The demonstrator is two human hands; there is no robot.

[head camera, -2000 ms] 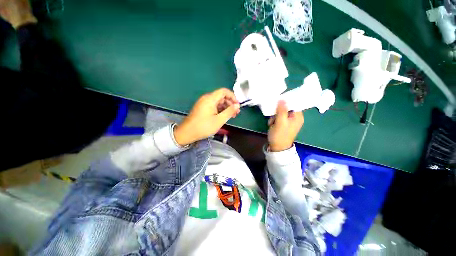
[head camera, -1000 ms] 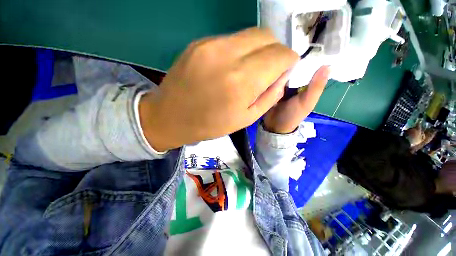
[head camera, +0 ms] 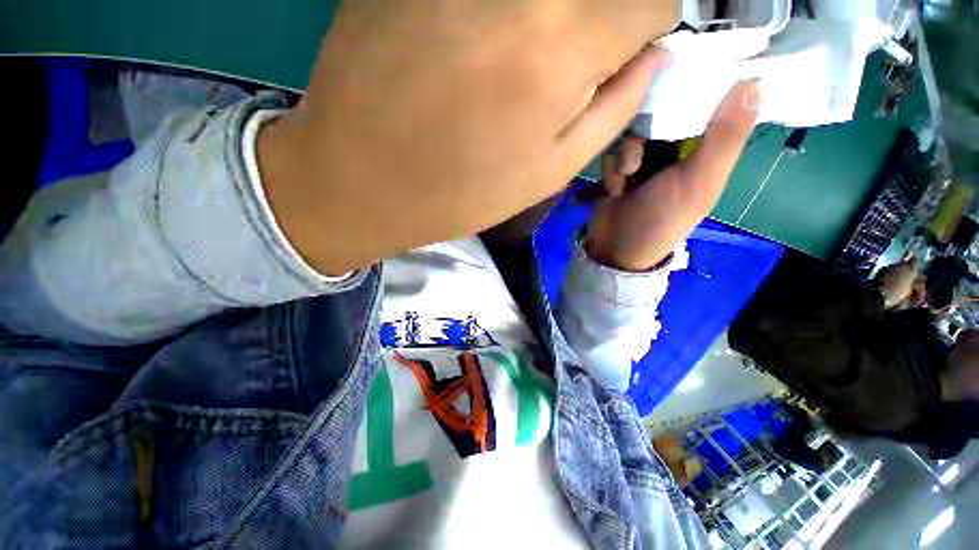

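A white camera housing [head camera: 709, 81] is close to the lens at the top right of centre, its opening cut off by the top edge. My right hand [head camera: 666, 193] holds it from below, with the thumb on its near side. My left hand [head camera: 472, 118] is large and near the lens, its fingertips at the housing's left side and opening. The upper fingers are cut off by the frame, and what they touch inside is hidden. Another white housing part [head camera: 859, 22] shows just behind at the right.
The green bench [head camera: 140, 30] runs across the top. A blue bin [head camera: 703, 312] stands below the bench at the right. A person in dark clothing [head camera: 848, 355] sits farther right. Dark trays [head camera: 886, 204] lie on the bench's right end. A rack [head camera: 773, 473] stands on the floor.
Since two seconds ago, the housing has come up close to the lens with both hands. In the last second, the housing and both hands have shifted up, and its opening has mostly left the frame.
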